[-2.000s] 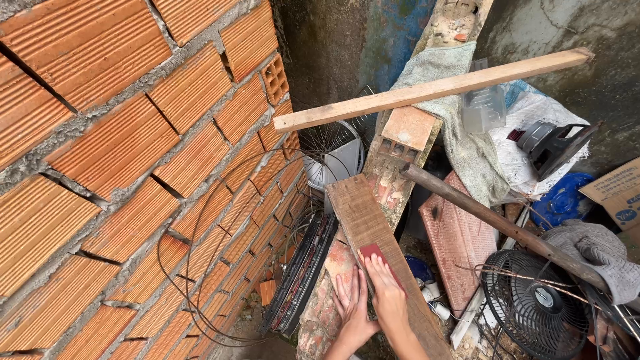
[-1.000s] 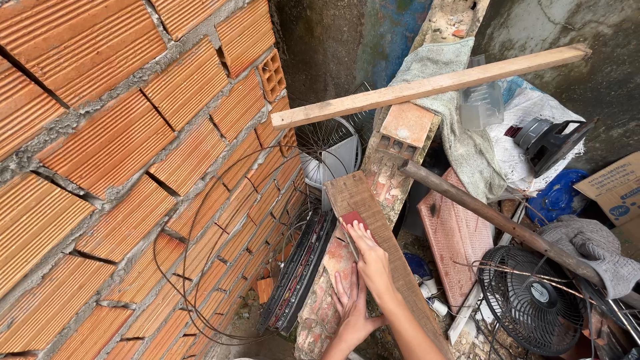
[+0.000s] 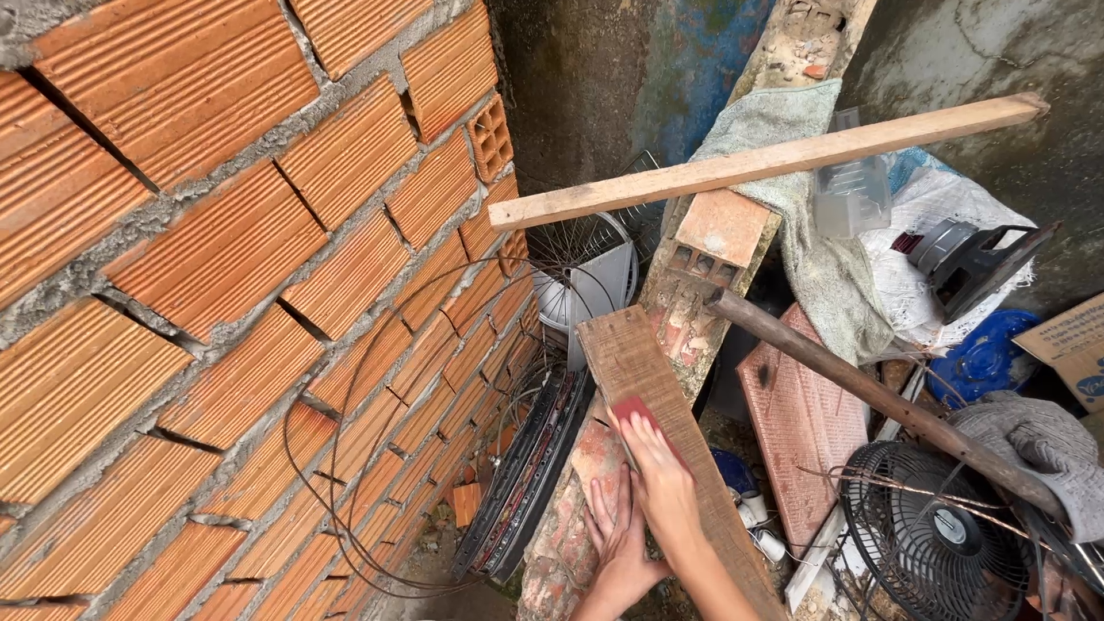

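A brown wooden board (image 3: 642, 366) slants down toward me, lying along the top of a broken brick wall (image 3: 565, 509). My right hand (image 3: 660, 474) presses a piece of red sandpaper (image 3: 636, 407) flat on the board's face with extended fingers. Below and to its left, my left hand (image 3: 619, 548) rests with spread fingers against the board's left edge and the rough brickwork. The two hands nearly meet at the fingers and thumb. The board's lower end is partly hidden by my right forearm.
A hollow-brick wall (image 3: 241, 250) rises at left, with loose wire loops beside it. A light wooden batten (image 3: 768, 164) crosses beyond the board. At right lie a wooden pole (image 3: 880, 397), a black fan (image 3: 940, 526), a cloth (image 3: 828, 267) and a speaker (image 3: 966, 259).
My right hand and the red sandpaper have slid up the board from two seconds ago, then back down toward me since one second ago. The left hand stays beside the board.
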